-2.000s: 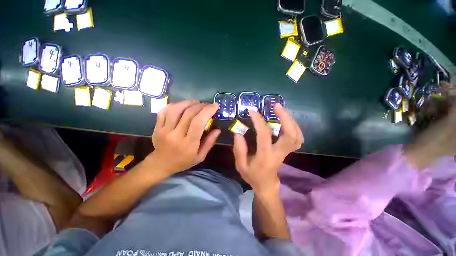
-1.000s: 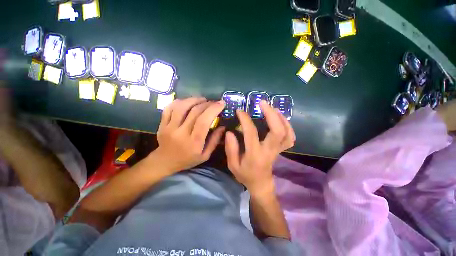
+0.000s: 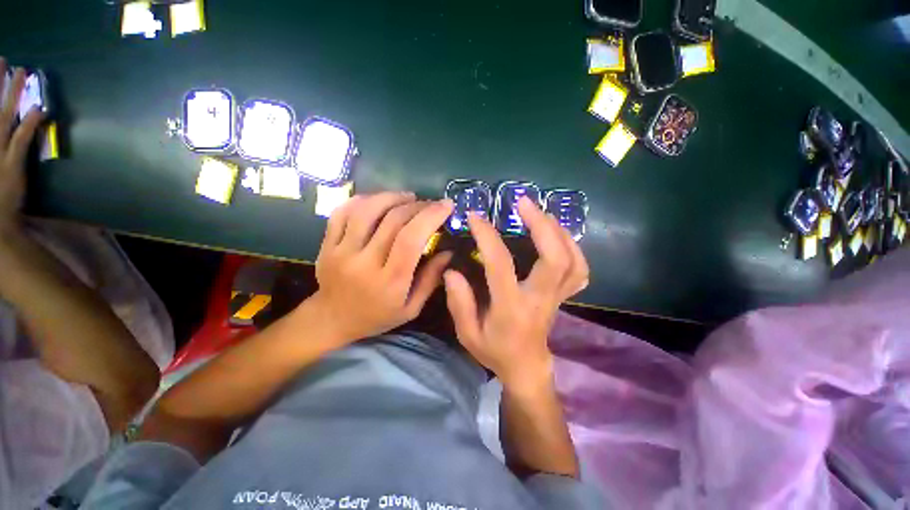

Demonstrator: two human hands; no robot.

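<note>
Three lit watch modules lie side by side near the bench's front edge: the left one (image 3: 468, 202), the middle one (image 3: 518, 207) and the right one (image 3: 567, 212), with dark menu or list screens. My left hand (image 3: 374, 254) is at the left module, fingertips at its left edge; whether it grips the module is unclear. My right hand (image 3: 519, 284) has its fingers apart, with fingertips on the left and middle modules. Batteries below are mostly hidden by my hands.
Three white-lit modules (image 3: 265, 131) with batteries stand to the left. Dark modules (image 3: 655, 62) and a watch-face module (image 3: 671, 126) lie up right. More modules (image 3: 804, 210) cluster far right beside a pale rail (image 3: 798, 65). A neighbour's hand (image 3: 12, 149) is at the left edge, pink sleeves at right.
Three white-lit modules left of the remaining row are gone from their places. A neighbour's hand now touches a module at the far left. The neighbour's pink arm at right has drawn back. My fingers shifted slightly.
</note>
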